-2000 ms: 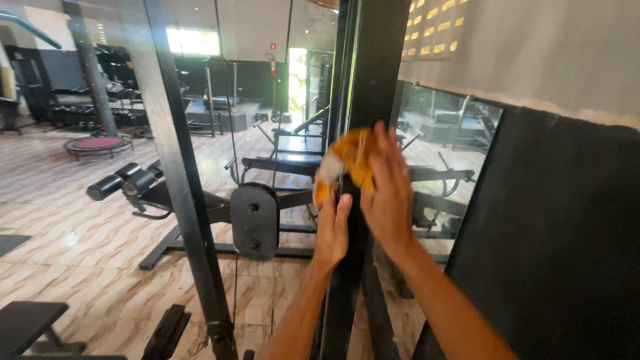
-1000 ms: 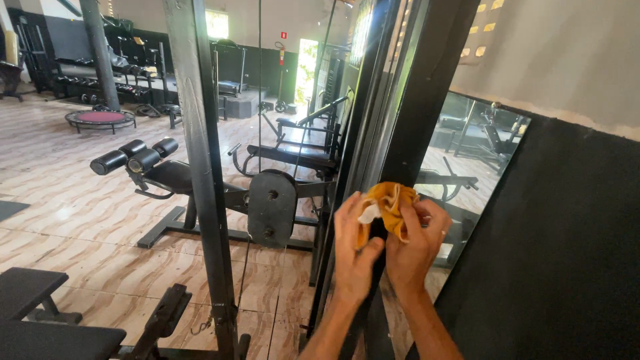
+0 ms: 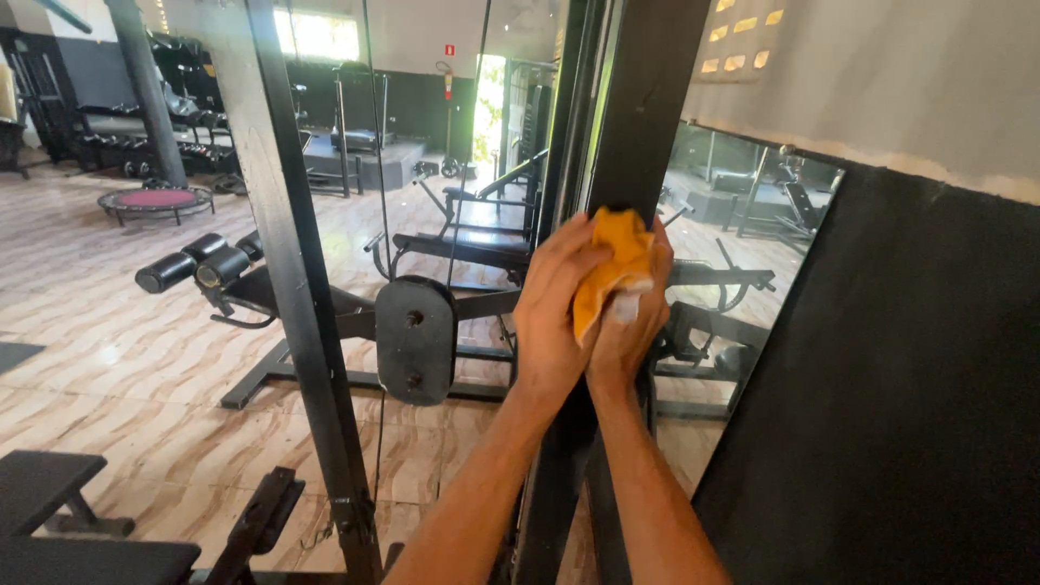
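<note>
A crumpled orange cloth (image 3: 621, 252) with whitish edges is bunched between my two hands, against the black metal upright (image 3: 650, 106) of a gym machine. My left hand (image 3: 552, 305) grips the cloth from the left, its fingers bent over it. From the right, my right hand (image 3: 638, 325) closes on the same cloth, its wrist close beside the left one. The hands and cloth cover part of the upright. To their left a black oval pulley plate (image 3: 416, 341) hangs between cables, beside a second black metal post (image 3: 296, 244).
Behind the posts stands a bench with black foam rollers (image 3: 223, 266) on the tiled floor (image 3: 146, 406). A mirror (image 3: 731, 211) leans at the black-painted wall (image 3: 910, 366) on the right. Black padded benches (image 3: 49, 479) are at lower left, a small trampoline (image 3: 154, 199) farther back.
Both hands stay on the cloth. They have shifted along the upright and drawn close together, and the cloth is folded differently. The view has swung somewhat.
</note>
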